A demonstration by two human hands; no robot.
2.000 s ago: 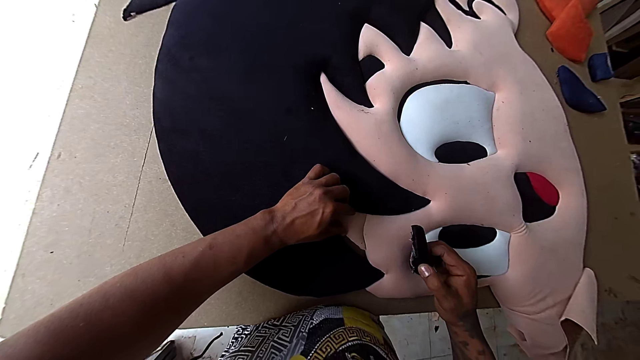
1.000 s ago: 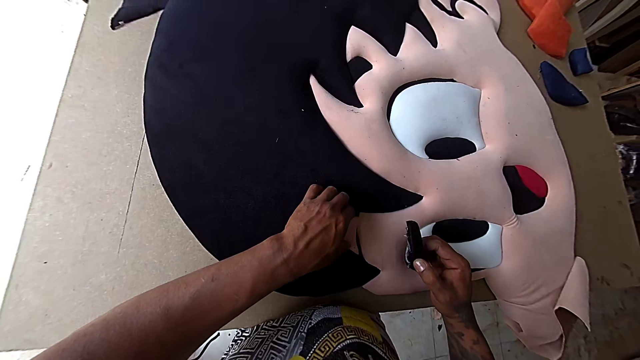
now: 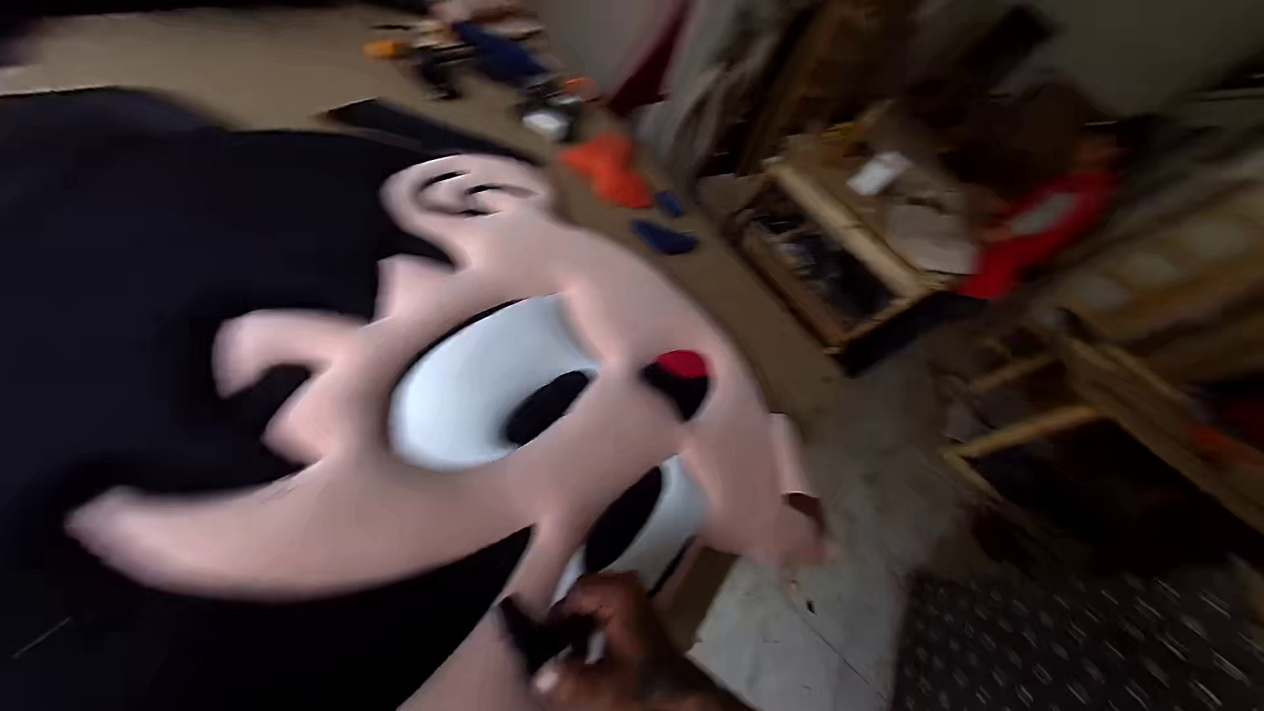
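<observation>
A large padded cartoon face of foam or fabric [image 3: 444, 533] fills the left and middle of the blurred head view, with black hair [image 3: 148, 375], white eyes and a red-and-black mouth [image 3: 679, 380]. My right hand [image 3: 622, 642], at the bottom centre, holds a small black object [image 3: 533, 632] above the face beside the lower eye [image 3: 642, 523]. Blur hides what kind of object it is. My left hand is outside the view.
Orange [image 3: 607, 170] and blue pieces [image 3: 664, 237] lie on the tan table [image 3: 780, 336] past the face. Tools and small items [image 3: 494, 54] are at its far end. Wooden frames [image 3: 839, 227] stand at the right, near a person in red [image 3: 1047, 222]. A dark patterned cloth or mat [image 3: 1047, 642] is at lower right.
The view has swung far to the right, showing the workshop beyond the table. My left hand, earlier on the black hair edge, is out of view. My right hand still holds the black object.
</observation>
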